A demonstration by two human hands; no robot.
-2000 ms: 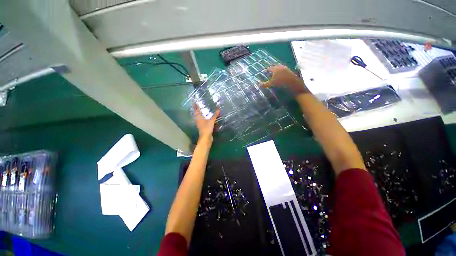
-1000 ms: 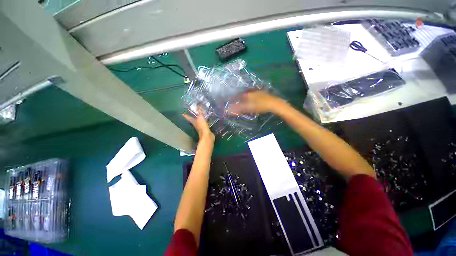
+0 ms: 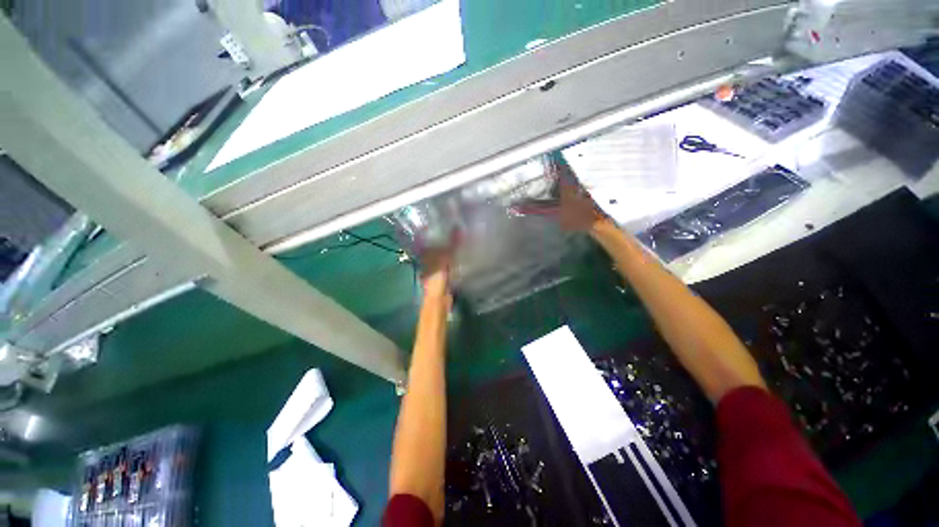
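The clear plastic trays are blurred, behind the black divided tray and close under the grey frame beam. My left hand is at their left side. My right hand is at their right side. Both hands are blurred but appear to hold the trays between them. The adhesive sheet, white with a black striped near end, lies over the divider of the black tray. Small electronic parts lie in piles on both sides of it. Tweezers seem to lie on the left pile.
A grey post slants down left of my hands, joining the beam. White paper scraps and a filled blister stack lie left. Scissors and a wrapped black piece lie on the white board. Another black tray is right.
The view has shifted, showing more beyond the beam. The clear trays, earlier spread out in a loose fan, now look gathered between my hands. My right hand has moved to their right side.
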